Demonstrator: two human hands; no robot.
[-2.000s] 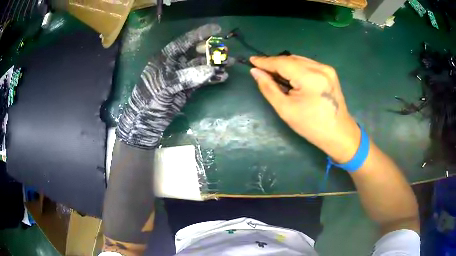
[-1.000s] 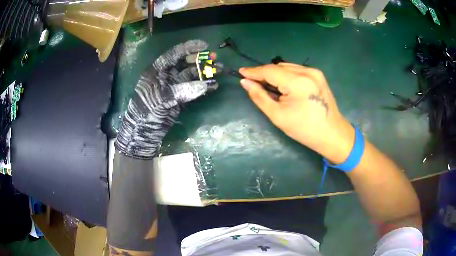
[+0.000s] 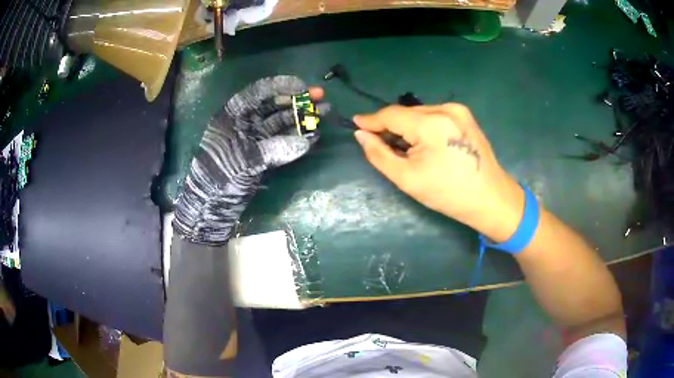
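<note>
My left hand [image 3: 247,140], in a black-and-white knitted glove, holds a small circuit board [image 3: 304,114] between its fingertips, with yellow and white parts facing up. My right hand [image 3: 436,155] is bare, with a blue wrist strap [image 3: 523,225], and pinches a thin black cable [image 3: 353,90]. One cable end lies on the green bench top beyond my hands. The pinched end points at the board; I cannot tell if it touches.
A soldering iron [image 3: 219,33] points down at the top, beside the amber hood [image 3: 137,44]. A black mat [image 3: 92,199] lies at left, a white pad [image 3: 266,269] at the near edge, a black cable pile [image 3: 647,125] at right. A green round piece [image 3: 481,26] is at the back.
My left hand and the board have moved slightly left and nearer in the picture. My right hand has shifted a little left, still pinching the cable. More of the soldering iron and shelf shows at the top.
</note>
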